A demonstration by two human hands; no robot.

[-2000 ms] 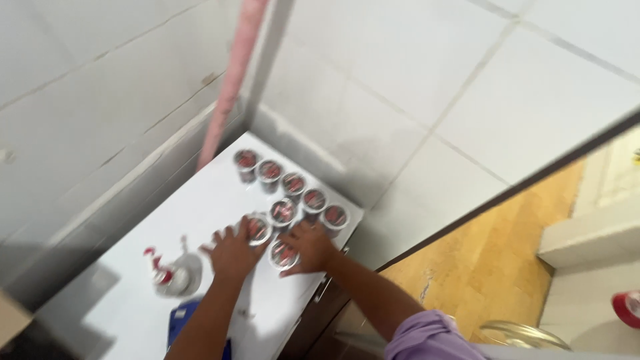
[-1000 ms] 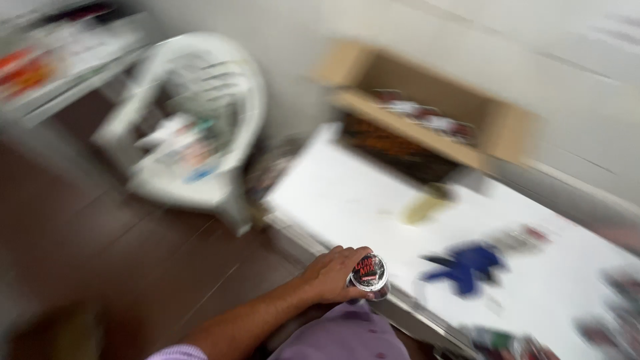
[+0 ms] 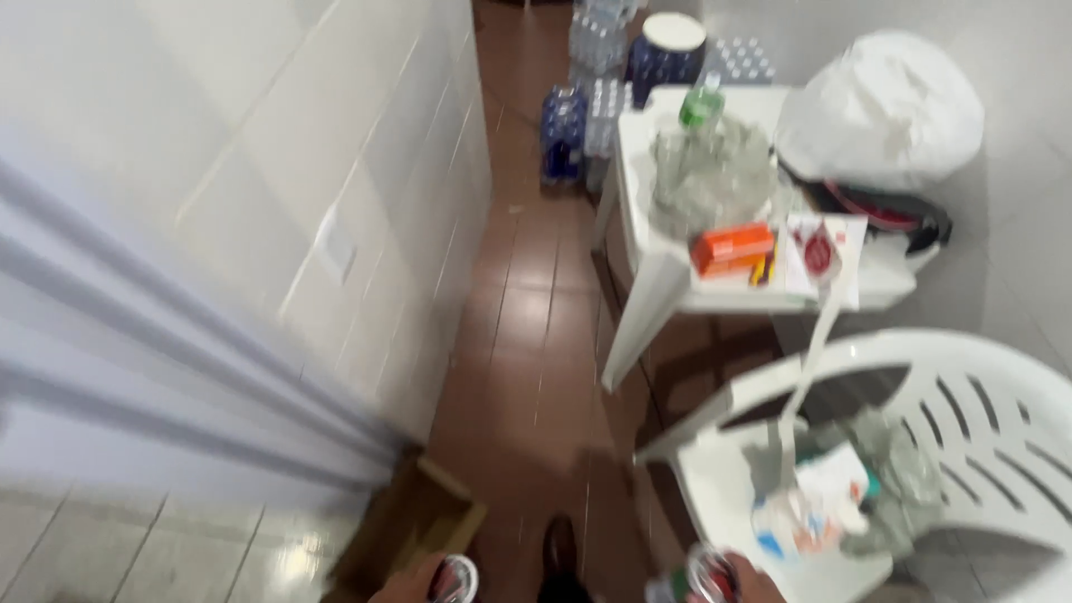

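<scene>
At the bottom edge my left hand holds a round lidded cup, its reddish contents showing through the top. My right hand is closed around another lidded cup, near the front of the white plastic chair. Something with a greenish part, blurred, shows just left of that cup. Both hands are partly cut off by the frame, and the lower parts of the cups are hidden.
A cardboard box lies low at the left by the wall. A white plastic chair with bags stands right; beyond it a white table bears a red-orange box and bags. Bottle packs stand on the brown tiled floor.
Two seconds ago both hands were among cups on a white surface; one second ago a hand held one cup. Now each hand holds a cup. The view has swung to a passage.
</scene>
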